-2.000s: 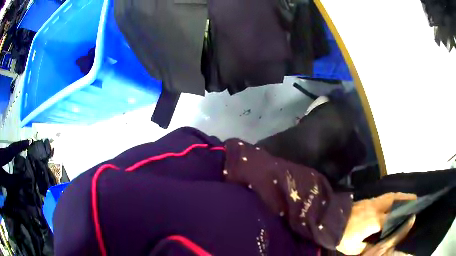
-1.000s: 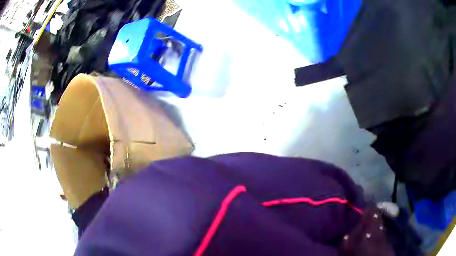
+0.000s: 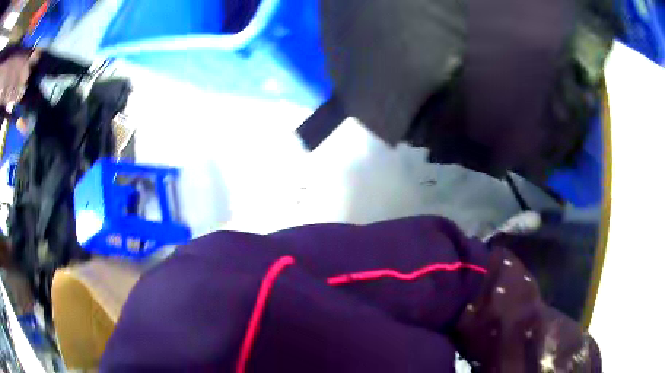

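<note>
Neither of my hands is in view. My purple jacket with pink piping fills the bottom, and a dark star-patterned sleeve (image 3: 510, 313) runs to the lower right, with no hand visible at its end. A large heap of black cloth pieces (image 3: 503, 87) hangs at the upper right. One narrow black strip (image 3: 322, 124) sticks out from its left side above the pale floor. The picture is blurred.
A large blue crate (image 3: 292, 65) stands at the top. A small blue stool (image 3: 135, 207) and a tan bin (image 3: 84, 313) are at the left, beside dark cloth (image 3: 55, 175). The white table with its yellowish edge (image 3: 604, 182) is at the right.
The view swung left, then partly back right. The hand on dark cloth at lower right two seconds ago is out of the picture. The stool and bin now show at the left.
</note>
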